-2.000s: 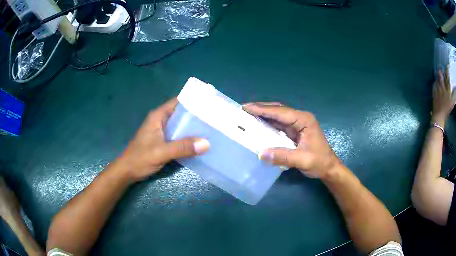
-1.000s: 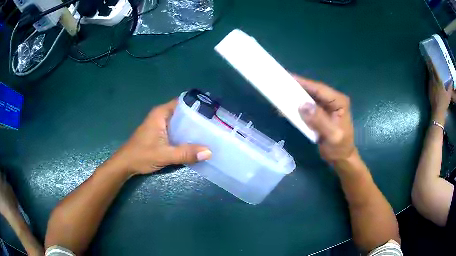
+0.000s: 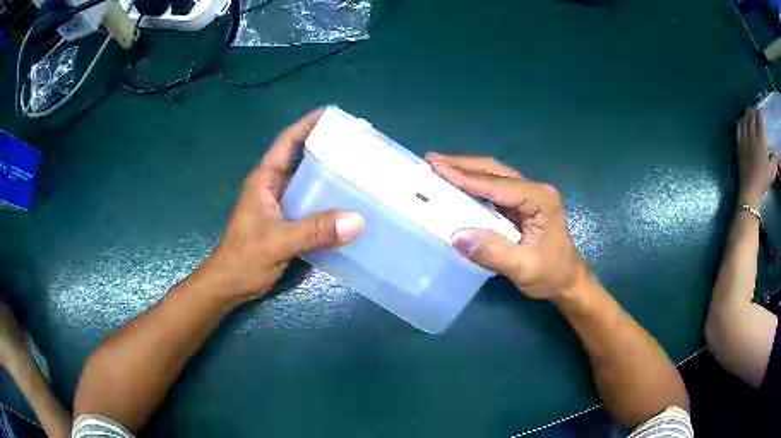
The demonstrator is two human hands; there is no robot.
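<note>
A white top cover [image 3: 385, 176] with a small dark port on its side sits on the translucent frosted water tank [image 3: 385, 257]. The unit is tilted, its upper end to the left. My left hand [image 3: 283, 218] grips the tank's left end, thumb on its front wall. My right hand [image 3: 522, 222] holds the cover's right end, thumb on the near side and fingers over the far side. The tank's inside is hidden under the cover.
Green mat [image 3: 514, 368]. Power strip [image 3: 184, 12], cables and a clear plastic bag [image 3: 300, 21] lie at the upper left. A blue box [image 3: 17, 171] is at the left edge. Another person's hand [image 3: 755, 158] holds a pale object at right; another arm [image 3: 30, 376] shows lower left.
One second ago my right hand held the cover apart, above and right of the open tank, with a fan and wires showing. Now the cover is back on the tank.
</note>
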